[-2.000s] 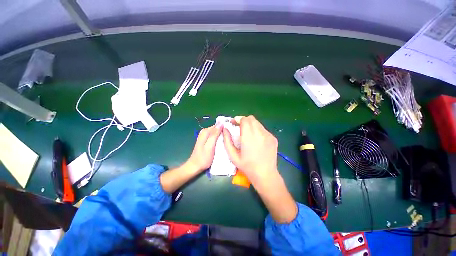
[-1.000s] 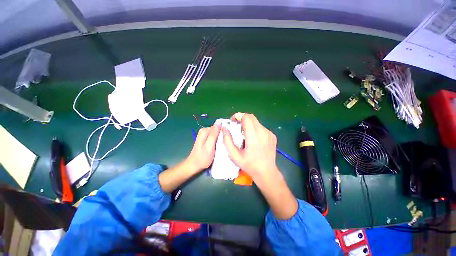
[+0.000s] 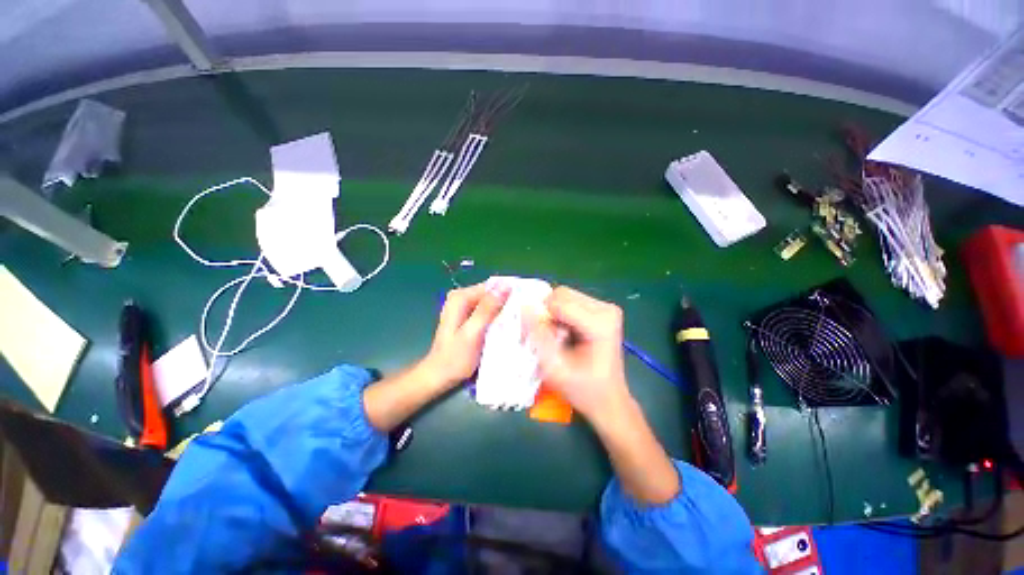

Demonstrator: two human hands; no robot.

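A white unit lies upright in the view at the middle of the green bench, its surface overexposed. My left hand grips its left side near the far end. My right hand is at its right side with fingers curled and blurred; whether it grips the unit or a small part is hidden. An orange square shows under my right hand, beside the unit. A blue stick lies partly hidden behind my right hand.
Right: electric screwdriver, slim tool, fan, boards, white leads, another white unit. Left: corded white piece, black-orange cutters. Paired white cables lie at the back; red trays sit below the front edge.
My right hand's fingers have moved from the unit's far end down its right side and curled. More of the unit's far end shows. My left hand stays on the unit.
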